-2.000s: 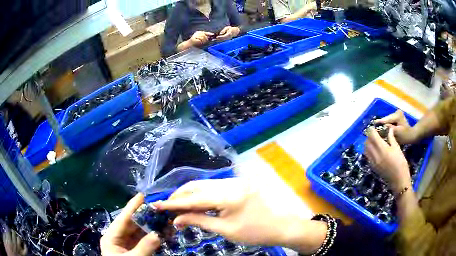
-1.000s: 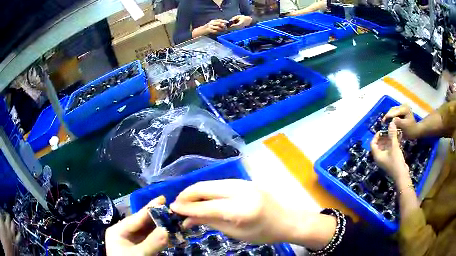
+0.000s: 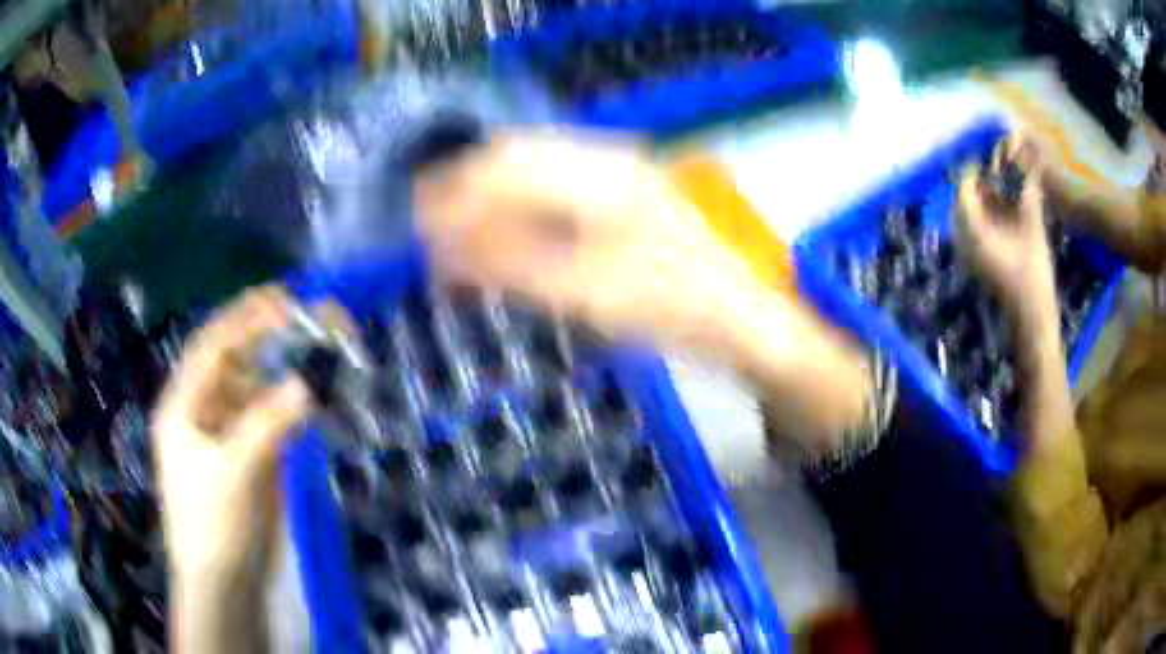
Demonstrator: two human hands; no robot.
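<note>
The frame is blurred. My left hand [image 3: 237, 409] holds a camera module [image 3: 313, 358] between thumb and fingers, at the upper left of the near blue tray [image 3: 703, 479]. The module looks dark with a silvery edge. My right hand [image 3: 575, 236] is over the tray's far end, beside the clear plastic bag [image 3: 352, 192]. Blur hides its fingertips and whether it holds anything. A dark patch shows just past its fingers. Rows of modules [image 3: 512, 486] stand in the near tray.
At right, another person's hands [image 3: 1010, 217] work over a second blue tray [image 3: 895, 371] of modules. Another blue tray [image 3: 703, 96] lies beyond on the green belt. Blue trays [image 3: 243, 90] stand at the far left. Dark wired assemblies [image 3: 122, 447] lie left of my left hand.
The view has tilted down, showing more of the near tray. My hands have parted: my right hand has left the module and moved towards the bag; my left hand keeps the module.
</note>
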